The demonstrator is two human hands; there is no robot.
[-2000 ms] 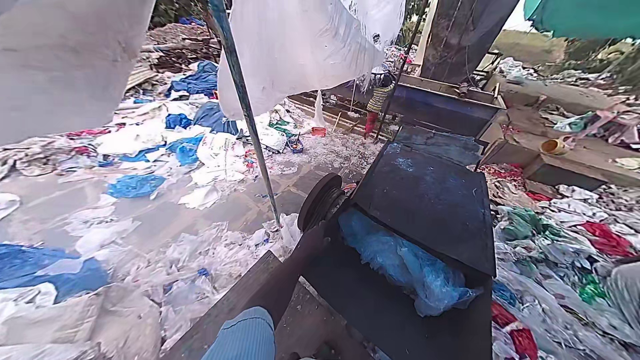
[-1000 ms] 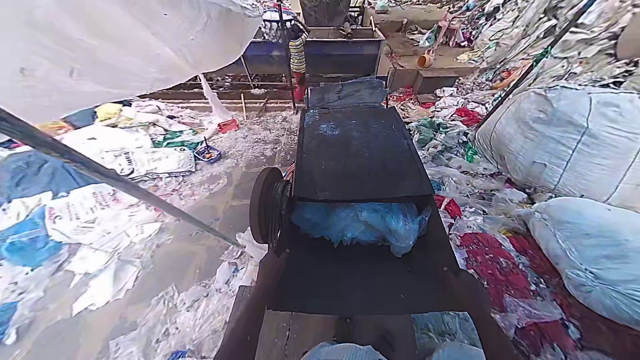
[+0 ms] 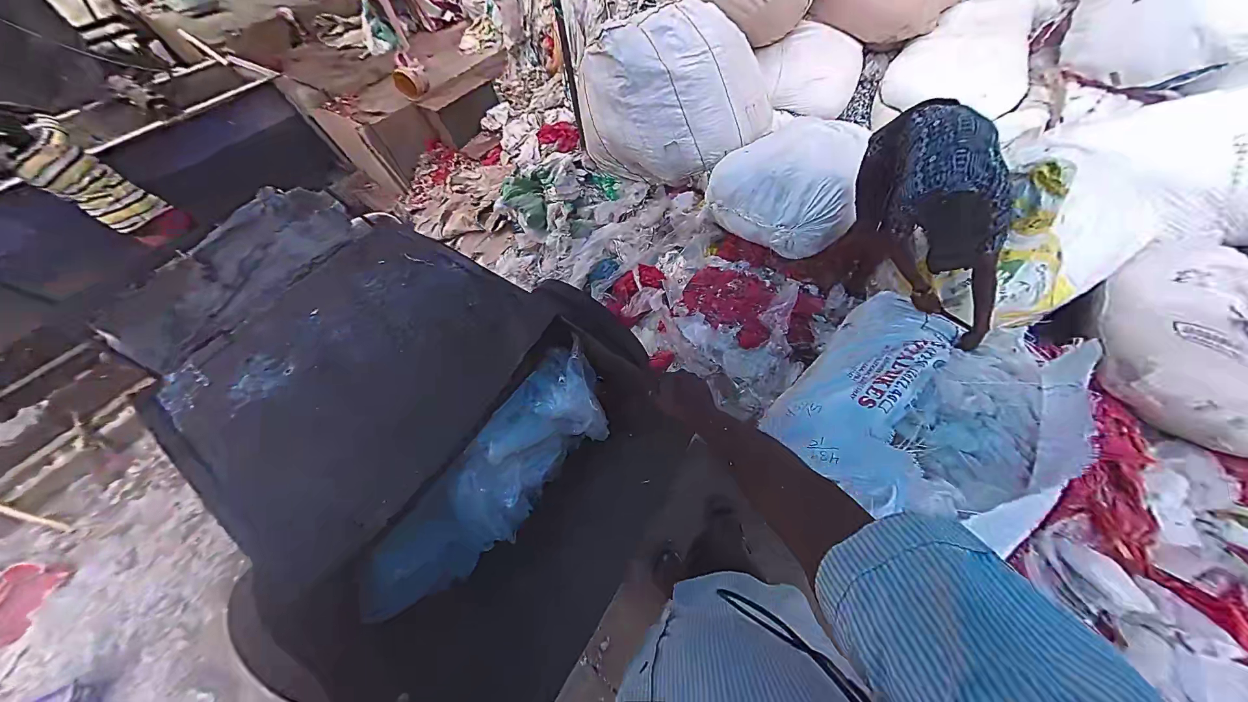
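A dark metal machine (image 3: 341, 390) with a hood and an open feed mouth fills the left and middle of the view. Blue translucent plastic film (image 3: 487, 478) lies bunched in its mouth. My right hand (image 3: 685, 398) is at the right side wall of the feed tray, at the end of my outstretched arm; its fingers are too dark to make out. The film is to the left of that hand. My left hand is out of view.
At right a person (image 3: 941, 185) bends over an opened white woven sack (image 3: 868, 390) of clear film. Full white bulk sacks (image 3: 673, 93) stand behind. Red and clear plastic scraps (image 3: 731, 302) cover the ground. Another person in striped clothing (image 3: 83, 175) is at far left.
The view has swung right, bringing the bending person and opened sack into sight. One second ago both my arms reached along the tray's sides; now only the right one shows.
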